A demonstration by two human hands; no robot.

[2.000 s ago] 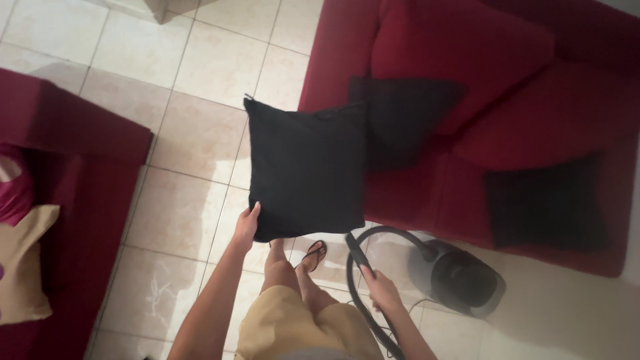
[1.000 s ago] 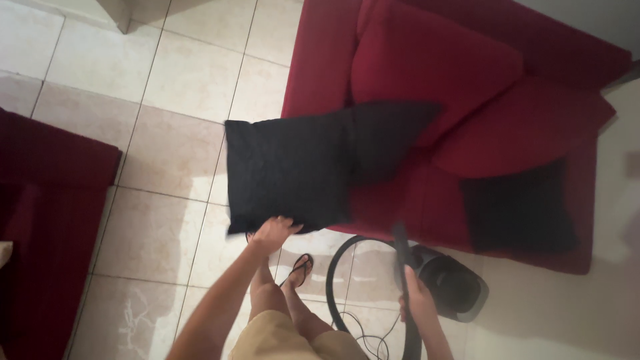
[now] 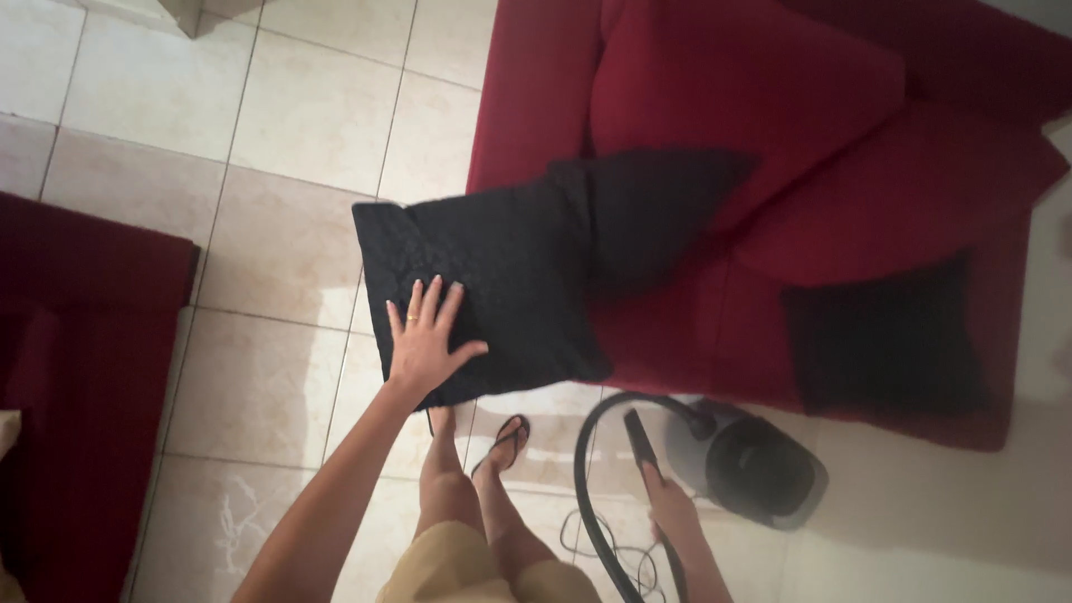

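My left hand (image 3: 425, 343) lies flat with spread fingers on the left part of a black cushion (image 3: 511, 276). That cushion reaches past the near left side of the red sofa (image 3: 662, 335), over the floor. Another black cushion (image 3: 662, 209) on the seat touches or overlaps its right edge. My right hand (image 3: 670, 507) is closed round the handle of a vacuum cleaner's black nozzle (image 3: 641, 437), which points up and left. The black hose (image 3: 584, 469) curves from it to the vacuum cleaner (image 3: 762, 469) on the floor.
A third black cushion (image 3: 888, 339) lies at the right of the sofa, below large red back cushions (image 3: 745, 100). A second red sofa (image 3: 92, 352) stands at the left. A thin cord (image 3: 615, 548) lies looped on the tiled floor (image 3: 276, 226) near my sandalled feet (image 3: 507, 444).
My left hand has gone from gripping the black cushion's lower edge to lying flat on its face. The nozzle in my right hand now tilts up and left.
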